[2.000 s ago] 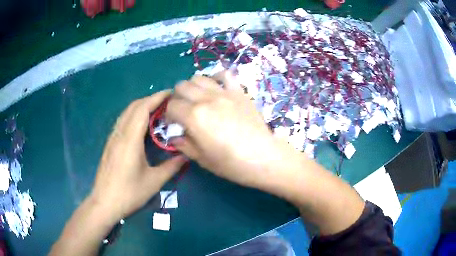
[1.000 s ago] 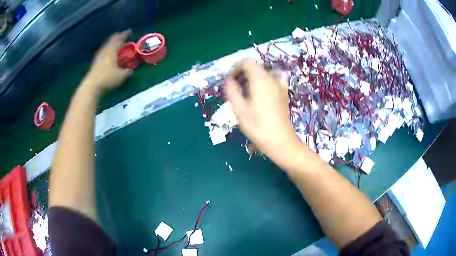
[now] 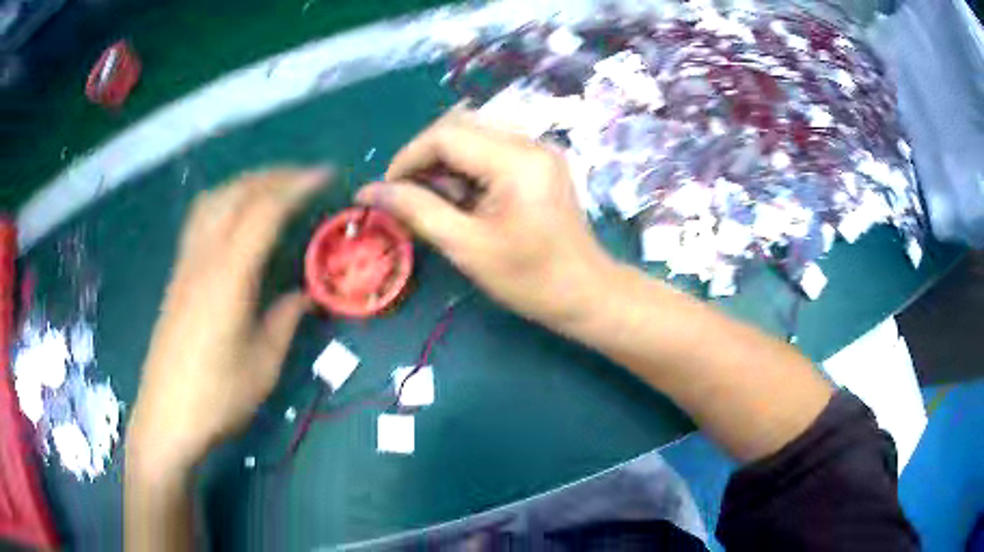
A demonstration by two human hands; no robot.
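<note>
A round red plastic housing (image 3: 358, 263) is between my hands, its open side with inner ribs facing up; no white pad shows inside it. My left hand (image 3: 232, 291) is blurred at its left side, fingers and thumb apart, the thumb tip near the rim. My right hand (image 3: 486, 205) is at its upper right, thumb and finger pinched at the rim; what its curled fingers hide cannot be told. Wired pads with white squares (image 3: 414, 385) and dark red wires lie on the bench just below the housing.
A large tangled pile of wired pads (image 3: 745, 140) covers the right side. Loose silvery discs (image 3: 67, 404) lie at left beside a red tray (image 3: 19, 453). A worn white rail (image 3: 237, 102) crosses behind, with another red housing (image 3: 113, 73) beyond it.
My left hand has come back from the red housings beyond the rail to the bench in front of me. My right hand has moved left from the pile's edge. A red housing is now between them.
</note>
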